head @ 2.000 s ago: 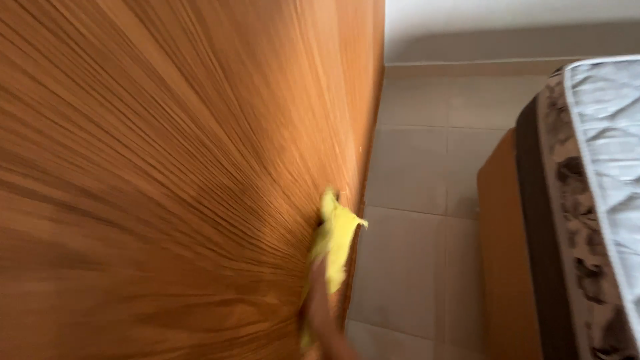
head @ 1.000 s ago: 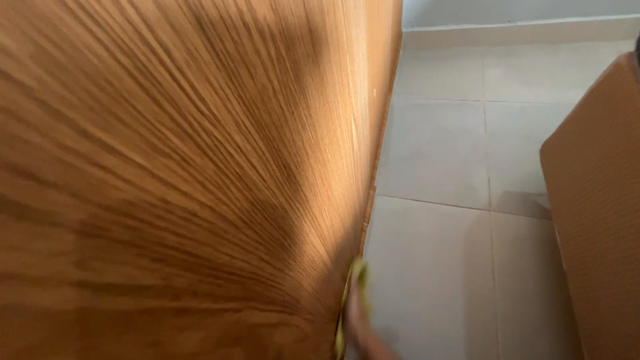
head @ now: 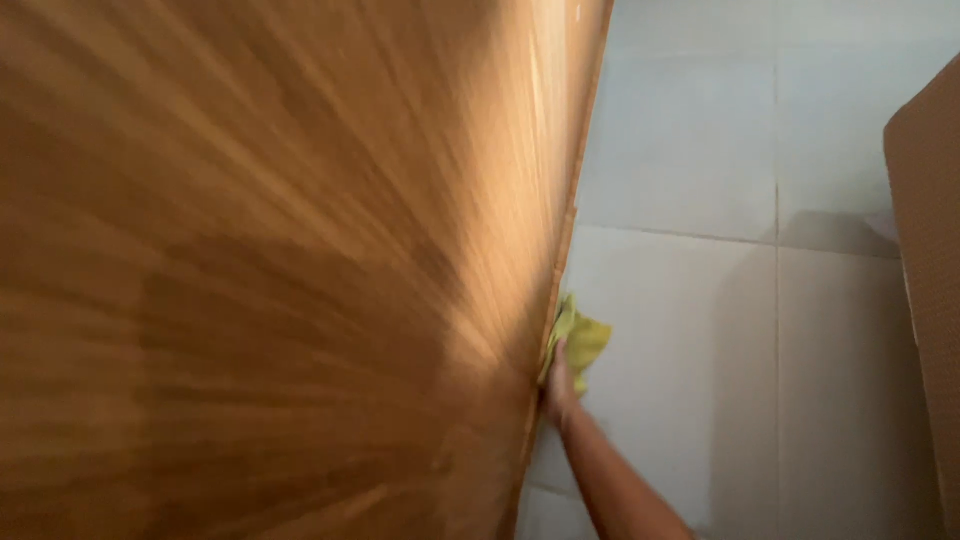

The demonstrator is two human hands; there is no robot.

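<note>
A yellow-green cloth is bunched in my right hand, low at the bottom edge of a wood-grain panel. The cloth touches the panel's edge, and part of it hangs loose to the right over the floor. Blur hides how the fingers lie on it. The forearm reaches in from the bottom of the view. My left hand is not in view.
Pale floor tiles with visible joints run along the right of the panel. A brown, textured bed base stands at the right edge. Shadows fall on the panel and floor.
My right hand, with the cloth, has gone from the panel's face to its bottom edge. The view has moved closer to the floor, and the mattress is out of it.
</note>
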